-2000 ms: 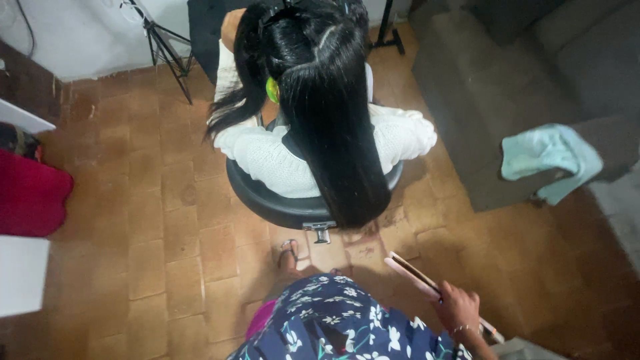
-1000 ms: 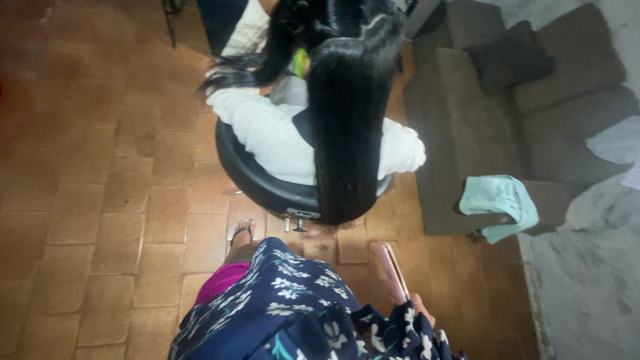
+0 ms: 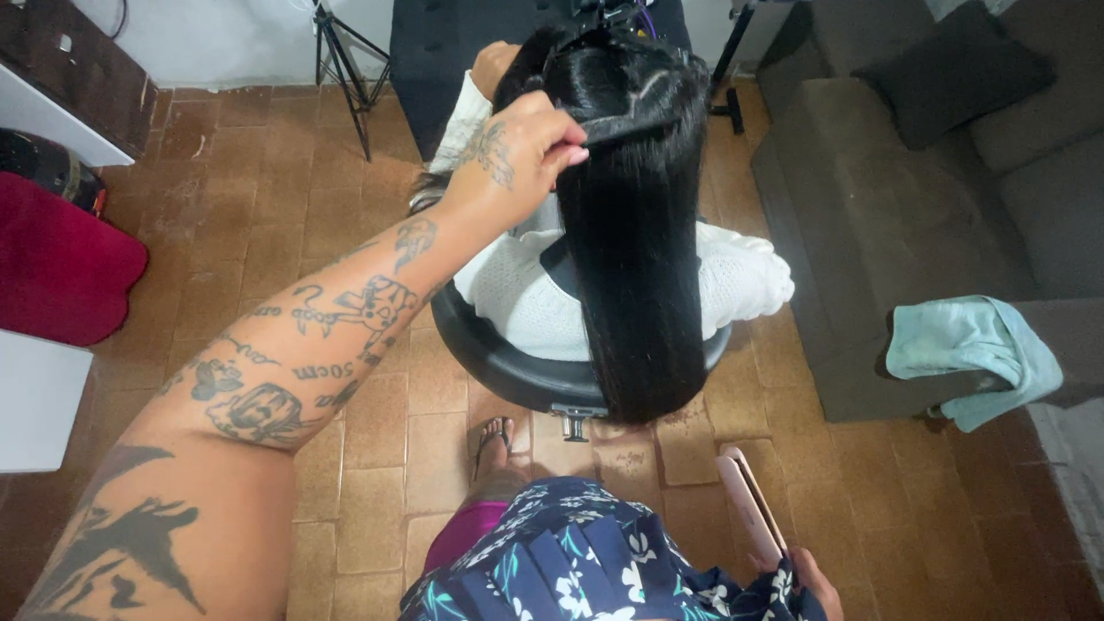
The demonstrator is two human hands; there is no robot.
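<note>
A person with long, straight black hair [image 3: 642,285] sits in a black salon chair [image 3: 517,373], back towards me, in a white knit top [image 3: 526,297]. My left hand [image 3: 530,159] is at the left side of the head, thumb and fingertips pinched together at the hair; whether a strand is between them cannot be told. Low at the right, my right hand [image 3: 815,582] is closed on a pink hair straightener [image 3: 750,509], its plates slightly apart and pointing up towards the chair. My sleeve hides part of that hand.
A grey sofa [image 3: 897,216] with a light teal towel [image 3: 966,349] on its arm stands at the right. Behind the chair on the left is a black tripod [image 3: 345,78]. A red cloth-like item [image 3: 65,259] and a white surface [image 3: 39,401] lie along the left edge.
My left hand and tattooed forearm have come into view and reached to the hair. My right hand keeps the straightener low at the right. The view has shifted.
</note>
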